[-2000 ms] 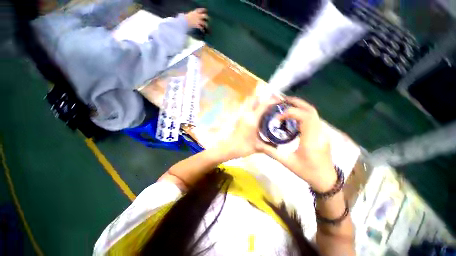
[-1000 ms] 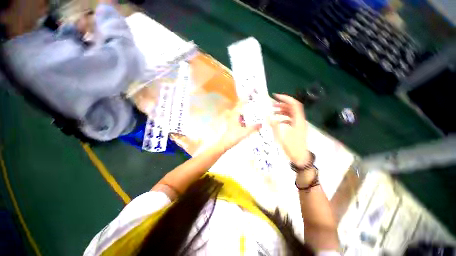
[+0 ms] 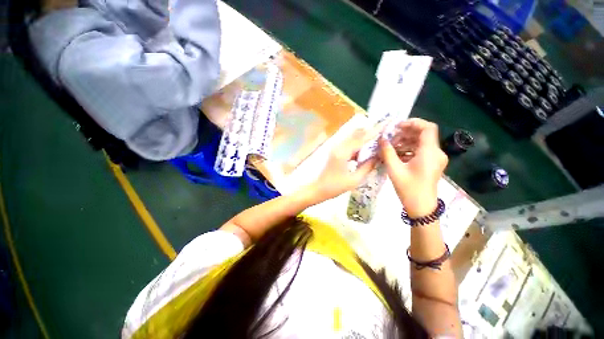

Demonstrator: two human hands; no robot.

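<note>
A long white sticker sheet (image 3: 397,86) with a few small dark prints is held above the bench. My left hand (image 3: 348,165) grips its middle from the left side. My right hand (image 3: 417,155) is at the same part of the sheet, thumb and fingertips together on its surface; whether a sticker is between them cannot be told. The sheet's lower end (image 3: 361,206) shows below my hands with small dark marks. Two black cylinders stand on the green belt beyond, one (image 3: 460,141) nearer and one (image 3: 501,177) with a dark print on its pale end.
Printed sticker strips (image 3: 237,132) lie on the orange-brown board (image 3: 308,99) at left. A person in a grey-blue sleeve (image 3: 142,73) sits at left. A white perforated post (image 3: 546,208) crosses at right. Trays of black cylinders (image 3: 513,79) stand beyond the green belt. Printed sheets (image 3: 510,285) cover the right bench.
The cylinder earlier in my hands is gone from them, and a cylinder with a print stands on the belt. My hands now hold the sheet, and my right fingertips have closed in on it.
</note>
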